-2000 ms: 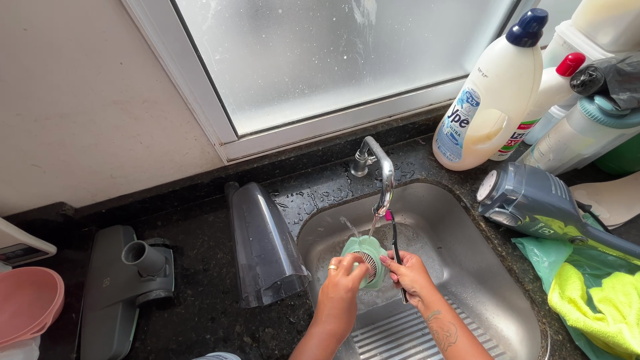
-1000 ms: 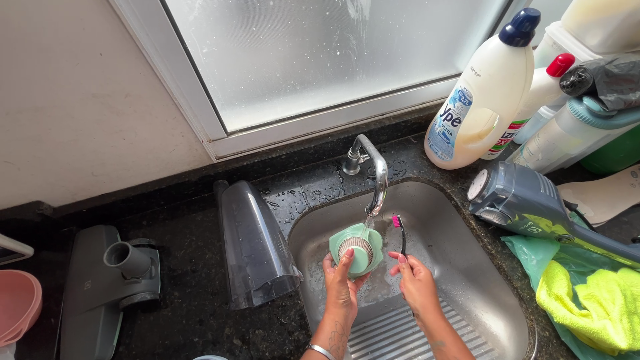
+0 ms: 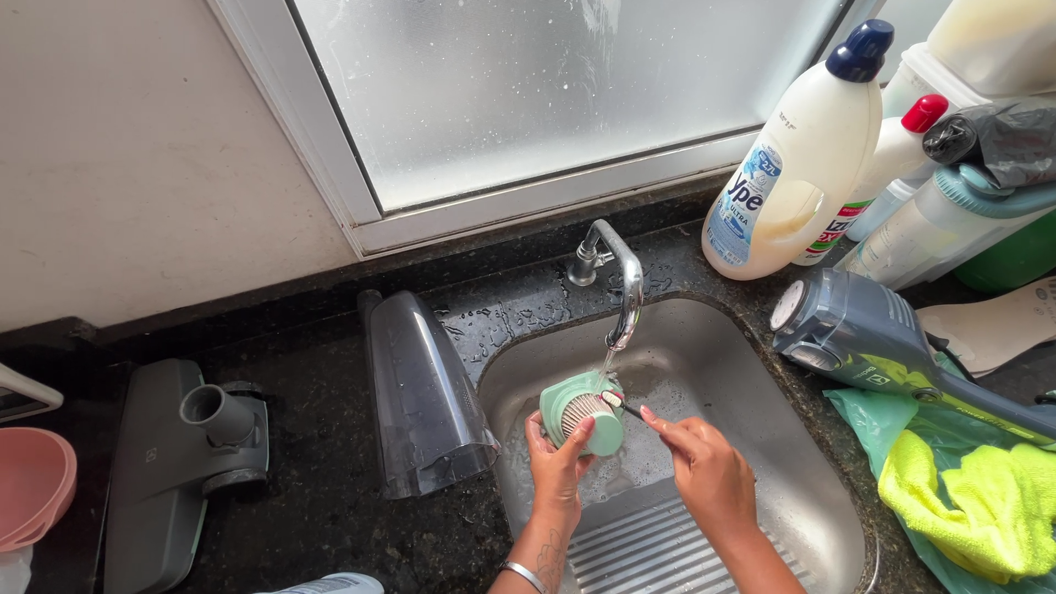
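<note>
My left hand (image 3: 561, 462) holds a mint-green vacuum cleaner filter (image 3: 606, 431) with white pleats over the steel sink (image 3: 701, 346). Water from the chrome faucet (image 3: 629, 289) runs onto the filter's upper side. In my right hand (image 3: 708, 466) is a toothbrush (image 3: 631, 407) with a dark handle, its bristles against the pleats. The fingers of my left hand wrap the filter from below, and part of its far side is hidden.
Left of the sink lie a clear plastic dust container (image 3: 421, 396) and a grey vacuum floor head (image 3: 165, 470). A handheld vacuum body (image 3: 866, 338), a yellow cloth (image 3: 973, 503) and a large detergent bottle (image 3: 796, 165) stand or lie right. A pink bowl (image 3: 37, 487) is far left.
The toothbrush, apart from the filter one second ago, now touches its pleats. My left hand has tilted the filter, whose round end cap now points toward the lower right.
</note>
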